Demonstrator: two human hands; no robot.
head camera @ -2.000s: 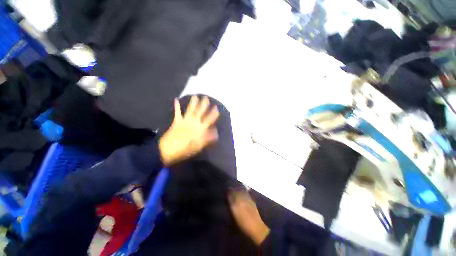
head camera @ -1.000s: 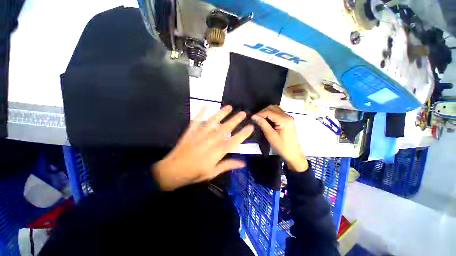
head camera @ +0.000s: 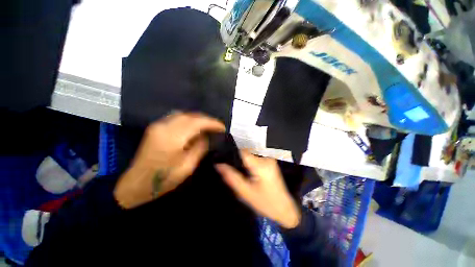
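Observation:
A large black garment panel [head camera: 177,68] lies on the white table left of the needle area, its rounded end at the back and its front part hanging over the table edge. My left hand [head camera: 169,156] and my right hand [head camera: 265,187] meet at the front edge, pinching a small dark piece of cloth [head camera: 224,148] between them. Its outline merges with my dark clothing. Black cut pieces [head camera: 294,104] lie under the arm of the white and blue sewing machine [head camera: 333,62], right of the presser foot area [head camera: 229,53].
Thread snips [head camera: 360,145] lie near the machine base. A ruler strip [head camera: 86,94] runs along the front edge. Blue crates [head camera: 359,214] stand below the table. Light blue cloth [head camera: 408,161] hangs at the right. More black cloth [head camera: 31,52] lies at the far left.
Both hands have left the black cut pieces under the machine arm and moved toward the front edge by the large panel. They now hold dark cloth. The view has shifted and tilted.

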